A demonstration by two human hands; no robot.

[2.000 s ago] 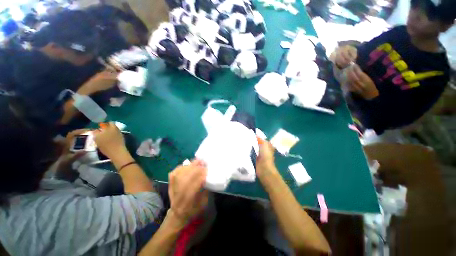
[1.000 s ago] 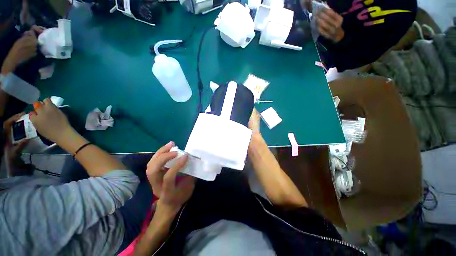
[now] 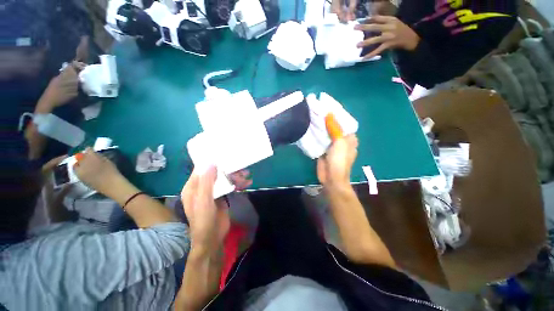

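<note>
A white security camera with a round black head is held tilted above the near edge of the green table, its black end pointing right. My left hand grips the white base end at the lower left. My right hand, with an orange cover on a finger, holds a crumpled white wiping cloth against or right beside the black head. The contact itself is hidden by the cloth. A bottle's bent spout shows behind the camera; its body is hidden.
More cameras are piled at the back left, others at the back centre. A person's hand touches units there. At the left, people work on units near another bottle. An open cardboard box is at the right; pink tape hangs at the table edge.
The camera has turned, its black head now pointing right instead of away from me. The white cloth now shows in my right hand. The person across has reached onto the units at the back.
</note>
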